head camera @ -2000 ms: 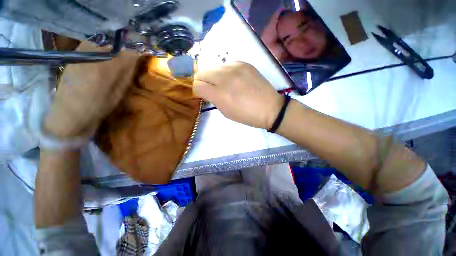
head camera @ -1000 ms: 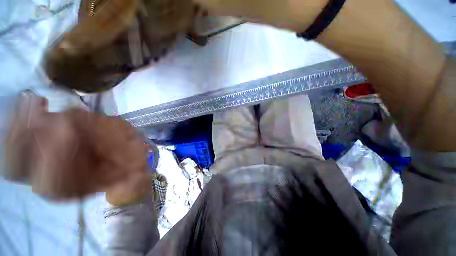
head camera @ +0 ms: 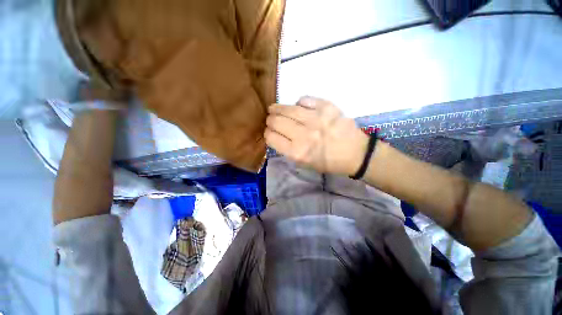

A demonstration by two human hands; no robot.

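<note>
The brown fabric section [head camera: 197,86] lies over the white machine table, its lower end hanging past the front edge. A metal zipper [head camera: 278,67] runs along its right edge. My right hand [head camera: 314,135] pinches the zipper edge near its lower end. My left hand [head camera: 101,55] is at the upper left by the fabric, blurred and partly hidden, so its grip cannot be told.
A measuring tape [head camera: 425,126] runs along the table's front edge. A dark device corner [head camera: 453,9] shows at the top right. Below are a blue crate [head camera: 237,192], checked fabric [head camera: 185,252] and white fabric [head camera: 148,246]. My lap is below the table edge.
The view has shifted down from the needle area. My right hand has come down to the zipper's lower end. The brown fabric is spread towards the front edge, and my left hand is further up.
</note>
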